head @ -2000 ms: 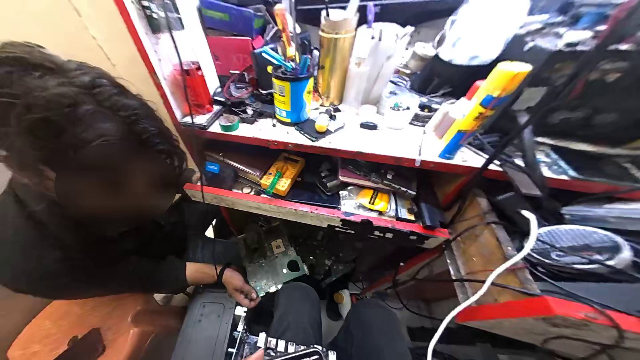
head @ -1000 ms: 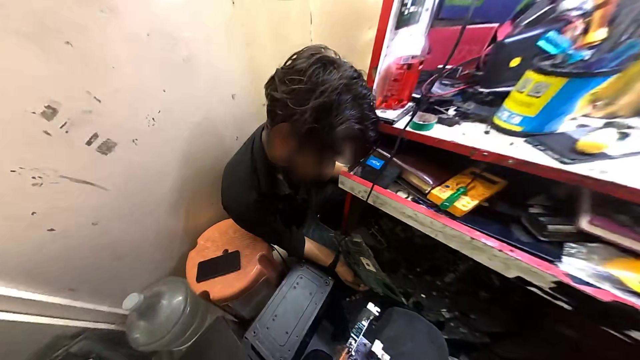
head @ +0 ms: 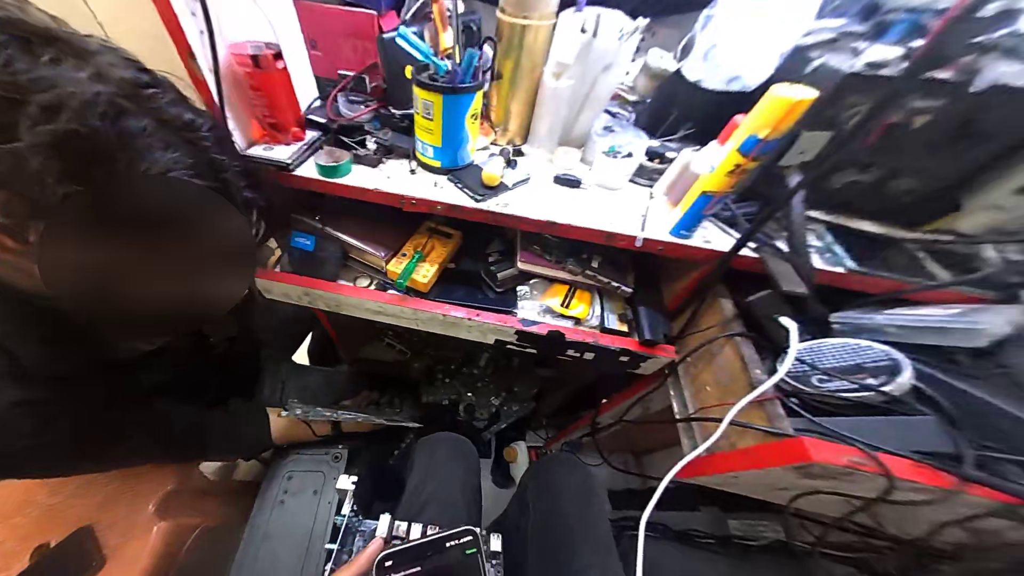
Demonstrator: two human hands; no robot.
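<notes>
At the bottom edge, a thumb or finger of one of my hands, apparently my left hand (head: 362,558), lies against a smartphone (head: 432,554) with a lit screen; the rest of that hand is below the frame. Under and beside the phone is a circuit board (head: 346,524) with metal ports, by my left thigh. A black laptop base or casing (head: 292,512) lies to its left. My right hand is not seen. Another person's forearm (head: 292,428) reaches over a thin, flat board (head: 352,414) near my knees.
The other person leans in at the left. Ahead, a red-edged desk (head: 480,212) bears a pen cup (head: 446,120) and green tape (head: 333,162). A yellow multimeter (head: 428,254) lies on the shelf below. At the right, a white cable (head: 708,448) hangs among black cables. An orange stool (head: 136,520) stands lower left.
The view swung left to the wall and back. The other person's hand has moved from beside the laptop casing to farther under the desk, and the board there now appears nearly edge-on.
</notes>
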